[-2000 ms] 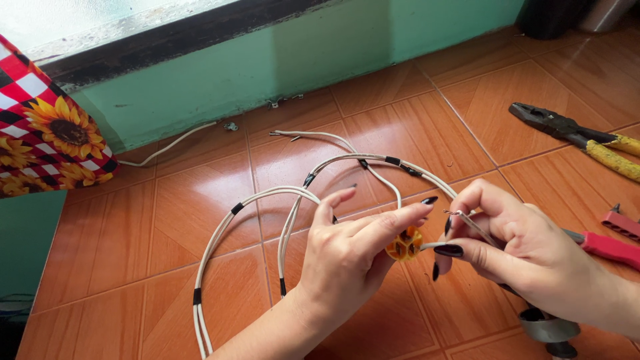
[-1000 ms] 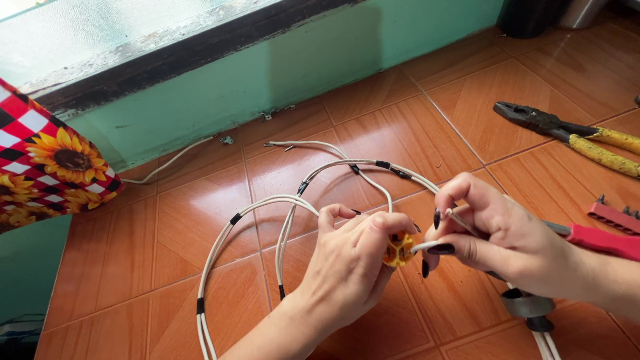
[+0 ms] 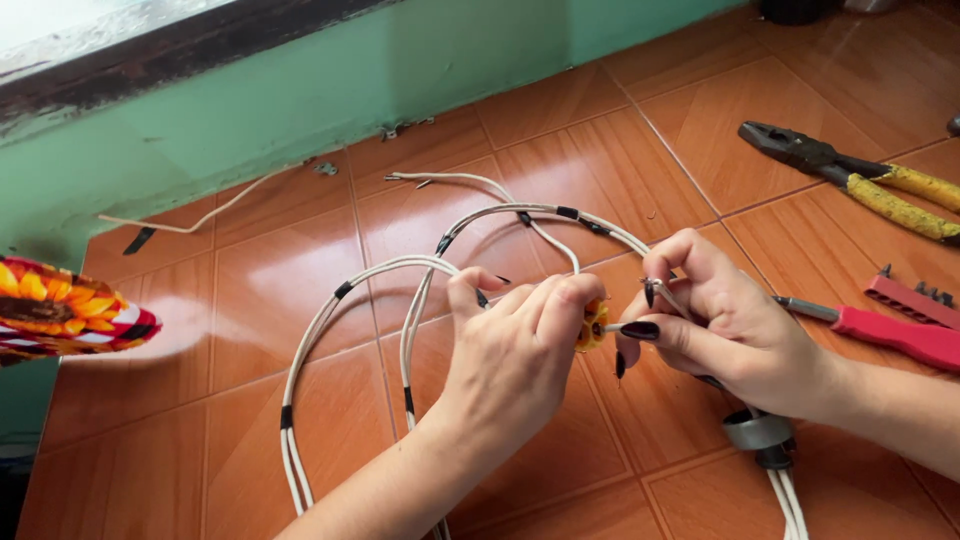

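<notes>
My left hand (image 3: 517, 345) is closed around a small yellow part (image 3: 592, 327) with holes in it, mostly hidden by my fingers. Pinched in my right hand (image 3: 720, 322) is a white wire (image 3: 613, 328) that runs into the yellow part's right side. A second wire end with bare strands (image 3: 654, 283) sticks up between my right fingers. White cables (image 3: 409, 262), bound at intervals with black tape, loop behind and left of my hands. Below my right hand, a grey metal ring (image 3: 757, 431) surrounds a black piece with white wires hanging from it.
Pliers with yellow handles (image 3: 892, 202), a red-handled screwdriver (image 3: 892, 337) and a red bit holder (image 3: 911, 298) lie on the tiled surface at right. A loose wire (image 3: 195, 225) lies by the green wall. Sunflower-patterned cloth (image 3: 67, 311) hangs at left.
The sunflower cloth at left has shifted and shows less, and the loose wire's end beside it has come into view. Both hands keep hold of the yellow part and wire.
</notes>
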